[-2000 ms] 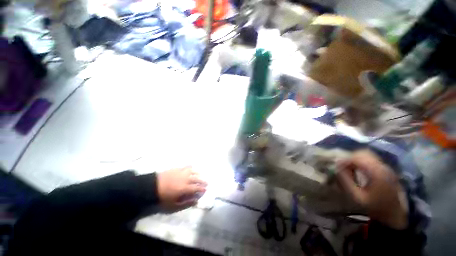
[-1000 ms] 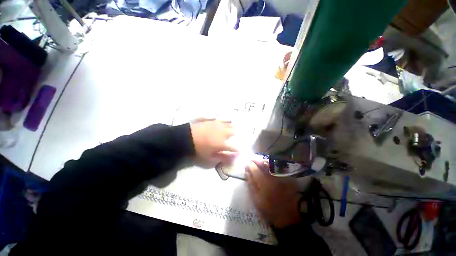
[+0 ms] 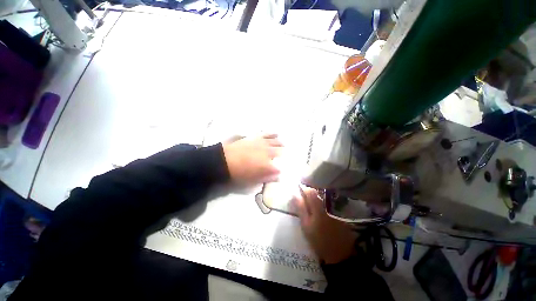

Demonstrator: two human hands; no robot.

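A small pale fabric piece (image 3: 281,198) with a dark curved edge lies on the white machine table (image 3: 194,226), partly lost in lamp glare. My left hand (image 3: 251,159) rests flat at its upper left, fingers pointing to the needle area. My right hand (image 3: 323,226) lies at its right side, fingertips on the piece, beside the sewing machine head (image 3: 338,159). The presser foot and needle are hidden by glare and the machine head. A bent shiny wire guard (image 3: 402,197) is at the head.
A green cylinder (image 3: 435,64) rises over the machine head. Black-handled scissors (image 3: 378,247), a blue stick (image 3: 409,238), a dark smartphone (image 3: 438,271) and red-handled scissors (image 3: 482,273) lie beyond the arm. An orange bottle (image 3: 354,73) stands behind the head. A purple case (image 3: 41,120) is at left.
Since two seconds ago, my right hand has come from the machine's right end to the fabric, and my left hand has joined it there. Over the last second both hands have barely moved; the view has shifted slightly.
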